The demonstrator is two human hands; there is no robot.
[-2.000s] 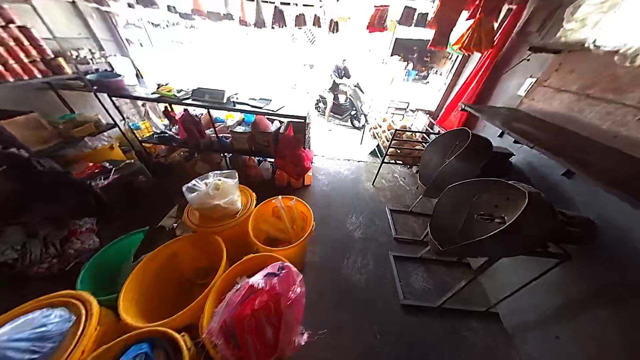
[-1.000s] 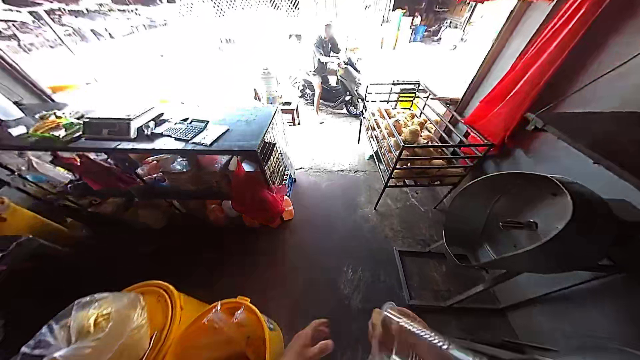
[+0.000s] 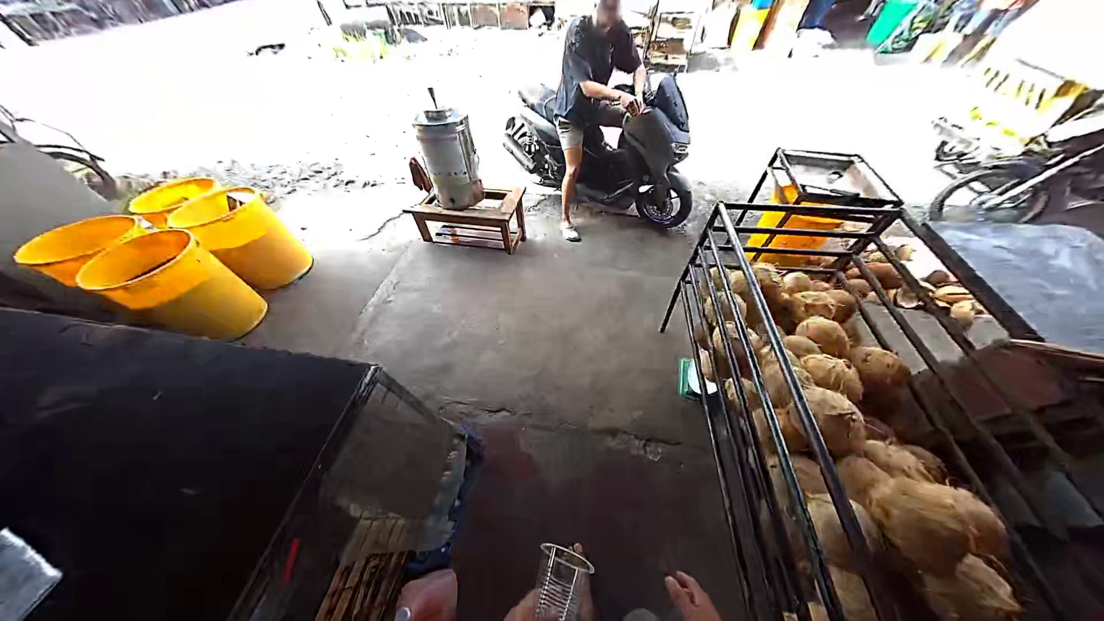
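At the bottom edge, my left hand (image 3: 523, 607) is closed around a clear, ribbed cylinder with a round rim (image 3: 565, 582), perhaps stacked plastic cups. Its fingers show on both sides of the cylinder, which stands roughly upright. To the right, my right hand (image 3: 690, 597) shows partly, fingers apart, with nothing seen in it. The palm and wrist are cut off by the frame. A pinkish, rounded thing (image 3: 429, 595) lies left of my left hand; what it is cannot be told.
A dark table (image 3: 172, 431) stands left, a black metal rack (image 3: 780, 362) of husked coconuts (image 3: 828, 418) right. Ahead are yellow buckets (image 3: 172, 285), a metal canister (image 3: 448, 159) on a low wooden stand (image 3: 509, 207), and a person (image 3: 595, 69) on a scooter (image 3: 660, 129). Concrete floor (image 3: 535, 328) lies between.
The view has moved far forward to the doorway. One second ago the clear cylinder was at the hand on the right; now it is in my left hand. No hands showed two seconds ago.
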